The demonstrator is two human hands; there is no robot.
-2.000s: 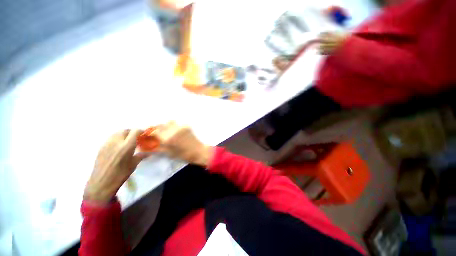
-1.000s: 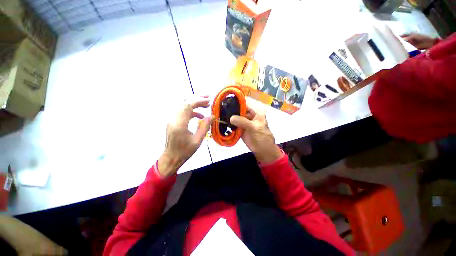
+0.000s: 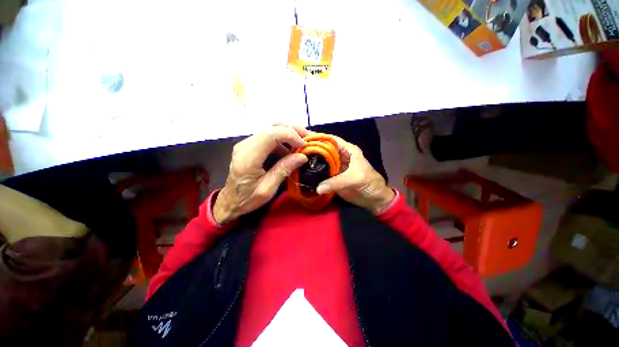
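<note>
An orange cord coil (image 3: 328, 150) is held over my lap, just off the table's front edge. A black end fitting (image 3: 313, 177) with a pale or metallic centre sits inside the coil. My left hand (image 3: 254, 173) grips the coil's upper left side, with thumb and fingertips near the top of the fitting. My right hand (image 3: 356, 177) holds the coil's right side, its thumb on the lower part of the fitting. A thin pale strip crosses the fitting. An orange QR card (image 3: 311, 51) lies flat on the table above my hands.
The white tabletop (image 3: 176, 74) has a dark seam. Retail cartons (image 3: 567, 27) stand at its right, a white paper sheet (image 3: 26, 101) at its left. Orange stools (image 3: 505, 234) are below on both sides. A person's arm (image 3: 37, 217) is at left, a red sleeve (image 3: 605, 101) at right.
The coil and both hands have moved from over the table to over my lap, closer to my body. The view has shifted, and the QR card now shows clearly. My left fingers have closed onto the coil.
</note>
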